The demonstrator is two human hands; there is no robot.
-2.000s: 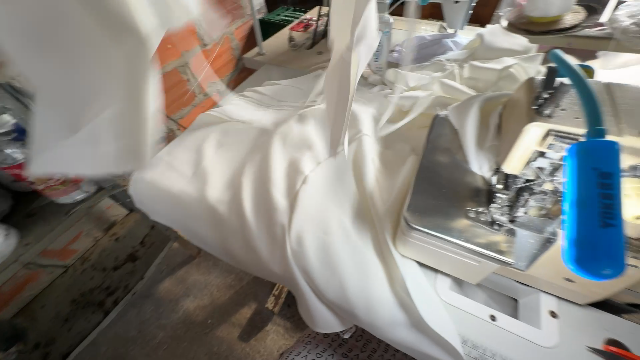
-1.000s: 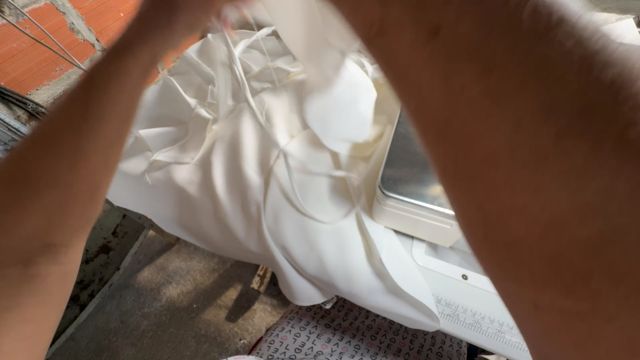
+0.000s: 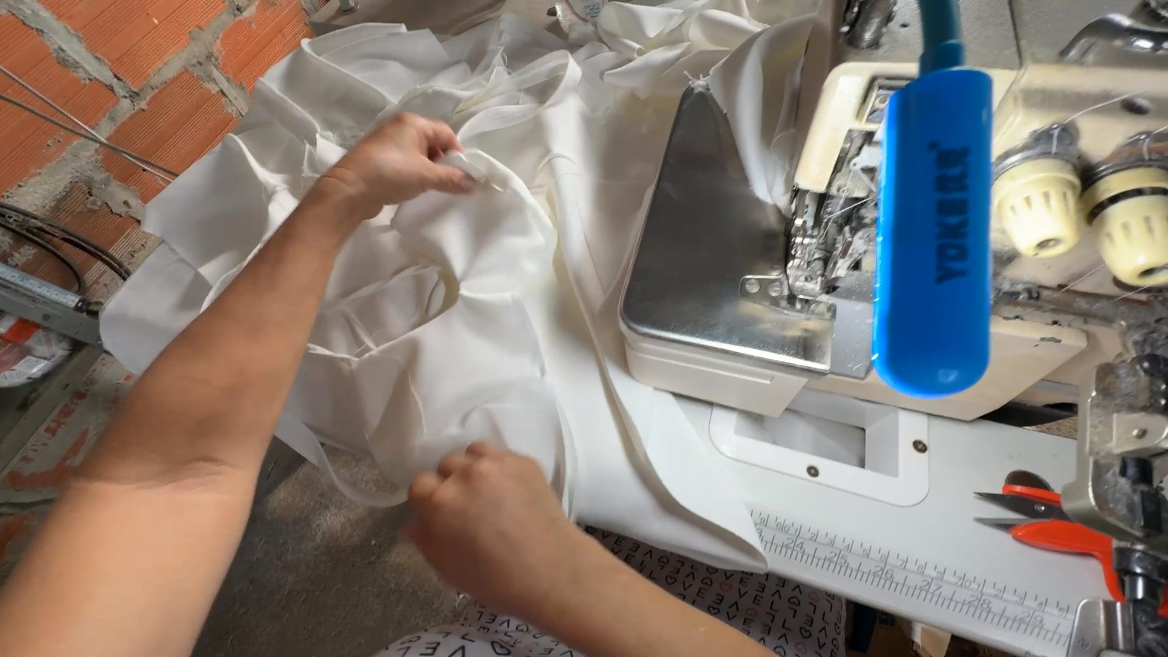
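Observation:
A heap of white fabric (image 3: 474,338) covers the left part of the sewing machine table and hangs over its front edge. My left hand (image 3: 406,164) pinches a fold of it between thumb and fingers near the heap's upper middle. Lower down, my right hand (image 3: 484,511) is closed on the fabric near the front edge; its fingertips are hidden. To the right stands an overlock sewing machine (image 3: 912,347) with a shiny metal plate (image 3: 721,265). A strip of white cloth (image 3: 766,100) lies by its needle area.
A blue lamp (image 3: 935,237) hangs before the machine. Red-handled thread snips (image 3: 1058,534) lie on the table (image 3: 985,465) at right, near a printed ruler scale (image 3: 912,575). A brick wall (image 3: 173,109) borders the left, with cables (image 3: 64,237) beside it. Patterned cloth (image 3: 730,584) shows below.
Both hands, raised high in the view one second ago, are now lower, on the white fabric. The heap's folds have shifted and more loose cloth lies on the left. The view has moved.

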